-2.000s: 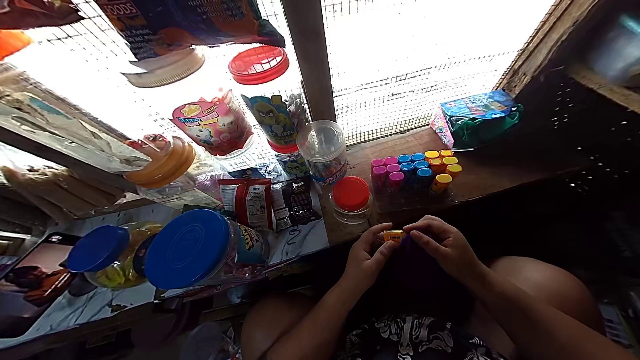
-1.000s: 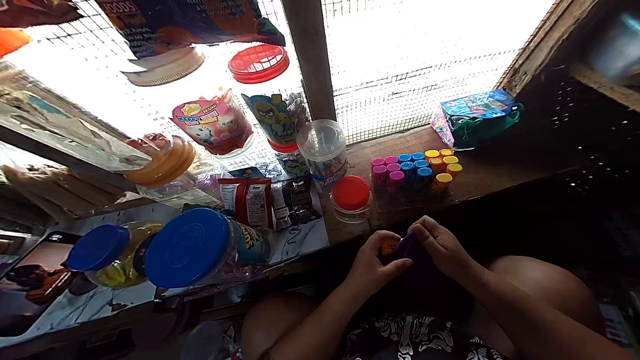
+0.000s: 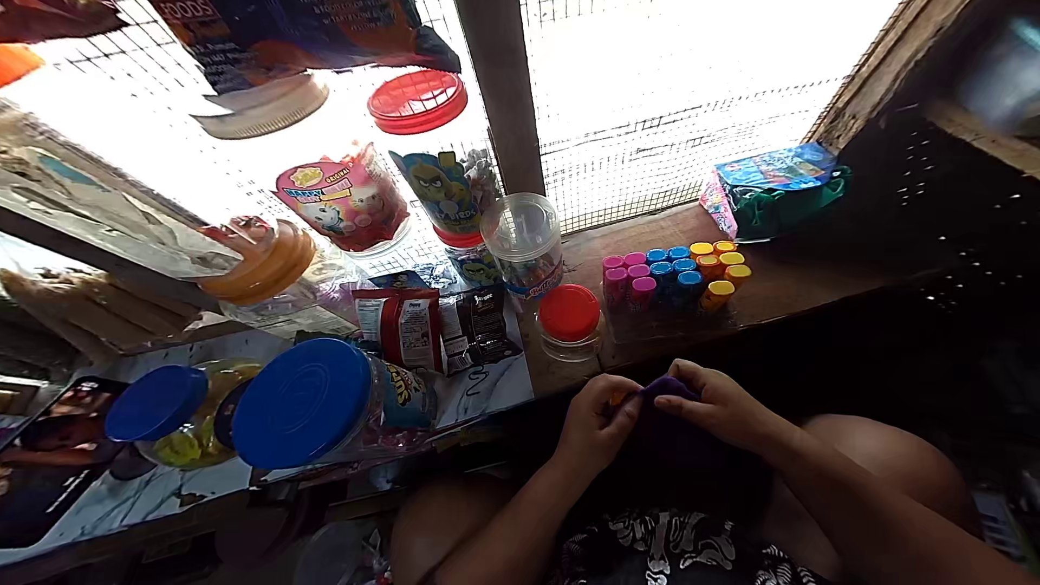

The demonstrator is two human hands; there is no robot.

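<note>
My left hand (image 3: 603,416) is closed around a small orange item (image 3: 619,398), mostly hidden by the fingers. My right hand (image 3: 715,405) pinches a dark purple cloth (image 3: 678,390), whose upper edge rises between both hands above my lap. The hands almost touch at the fingertips. Beyond them on the wooden ledge stand several small capped tubes in rows: pink tubes (image 3: 630,280), blue tubes (image 3: 676,272) and yellow-capped orange tubes (image 3: 723,272). A clear jar with a red lid (image 3: 570,315) stands nearest to my left hand, left of the tubes.
An open-topped clear plastic jar (image 3: 524,244) stands behind the red-lidded one. Jars with blue lids (image 3: 302,402) and snack packets (image 3: 406,325) cover the left counter. A green bag with a blue patterned top (image 3: 776,187) sits at the back right, by the wire mesh window (image 3: 617,179).
The yellow-orange item between my fingertips two seconds ago is now mostly covered by my left hand. The purple cloth shows more between my hands. The tubes and jars have not moved.
</note>
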